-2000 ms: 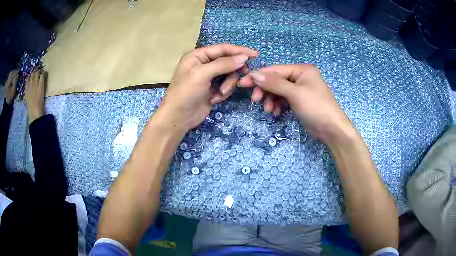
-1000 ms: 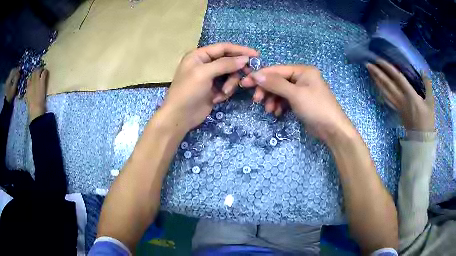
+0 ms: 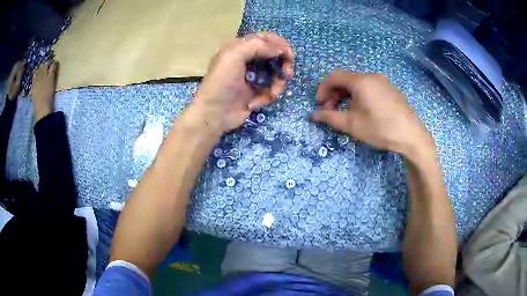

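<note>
My left hand (image 3: 245, 78) is raised over the bubble wrap, its fingers curled around several small dark round fittings (image 3: 251, 76) with pale centres. My right hand (image 3: 358, 110) is to the right, apart from the left, slightly blurred, with thumb and fingers bent; whether something small is between them cannot be told. Below the hands a loose scatter of small round fittings (image 3: 322, 151) lies on the bubble wrap (image 3: 323, 214), some with pale centres, with thin shiny loops among them.
A tan sheet (image 3: 150, 40) lies at the back left. Another person's hand (image 3: 44, 87) rests at the far left. A black and milky housing (image 3: 465, 75) in clear film is at the back right. A person's pale sleeve (image 3: 503, 243) is at the right edge.
My hands have parted; my right hand moved right and down. My left hand has turned, showing the fittings inside. The other person's hand at right has left the housing lying there.
</note>
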